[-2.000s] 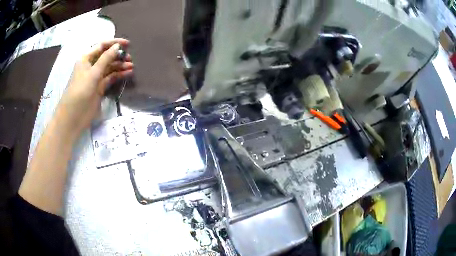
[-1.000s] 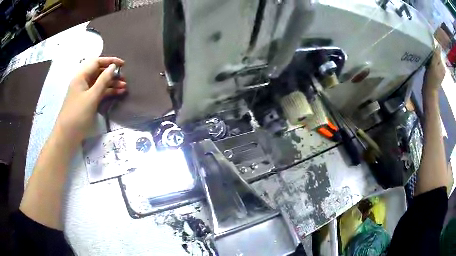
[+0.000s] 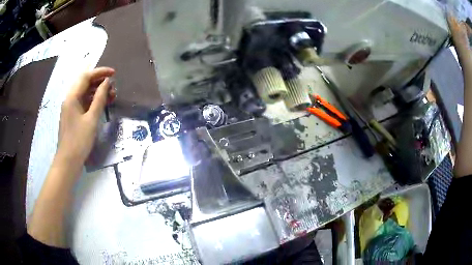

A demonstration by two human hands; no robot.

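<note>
My left hand [image 3: 90,101] is left of the sewing machine head [image 3: 383,26], thumb and fingers pinched at a small greyish metal part, blurred and mostly hidden. My right hand [image 3: 458,32] is at the head's far right end, at the picture's rim; its fingers and the handwheel cannot be made out. Round silvery hook parts [image 3: 170,124] lie exposed below the head, beside the shiny slide plate [image 3: 165,163]. The metal folder [image 3: 220,186] stands on the bed, with no strip seen in it. Dark brown fabric [image 3: 129,49] lies behind my left hand.
Orange-handled snips [image 3: 331,114] and a dark-handled screwdriver [image 3: 362,140] lie on the bed beside ribbed tension knobs [image 3: 269,84]. A dark parts tray [image 3: 422,155] is at right. A white bin [image 3: 425,207] with yellow and green bags is below right.
The view has shifted, so the machine head sits further left. My right hand came into view at the head's right end. My left hand keeps its pinch left of the head, now nearer the plate.
</note>
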